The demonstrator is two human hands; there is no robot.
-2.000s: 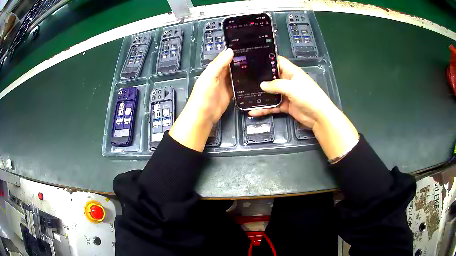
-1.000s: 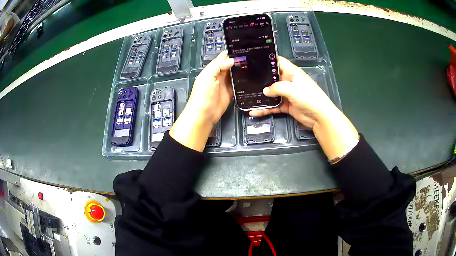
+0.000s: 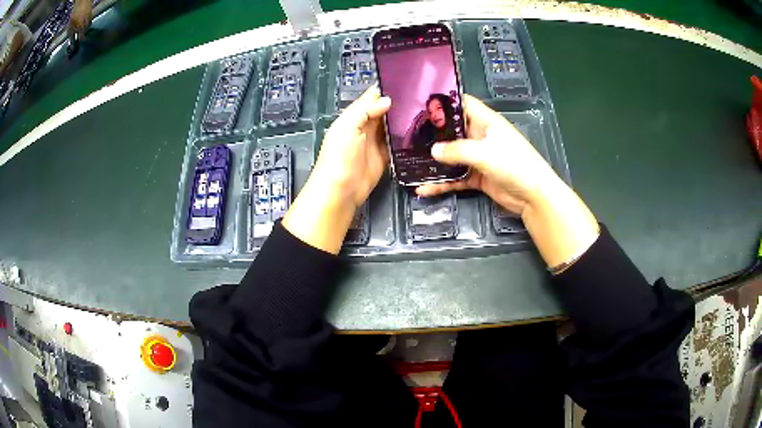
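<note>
A smartphone (image 3: 414, 92) with a lit video screen is held upright above the tray by both hands. My left hand (image 3: 355, 155) grips its left edge. My right hand (image 3: 497, 159) holds its right edge and lower end, with the thumb over the lower screen. Under it, a clear grey blister tray (image 3: 368, 257) holds two rows of phone housings. A dark purple housing (image 3: 209, 194) lies in the front left pocket, and a grey housing (image 3: 271, 191) lies beside it. The hands and phone hide several middle pockets.
The tray lies on a dark green mat (image 3: 652, 167). A green belt with white edging runs behind it. A red emergency stop (image 3: 159, 354) on a yellow ring is on the white machine at lower left. A bright red object (image 3: 755, 117) is at the right edge. Cables show at upper left.
The phone screen has changed from a mostly dark picture to a pink-toned video showing a person. My right thumb has shifted slightly on the screen. A hand-like shape now shows at the upper left edge.
</note>
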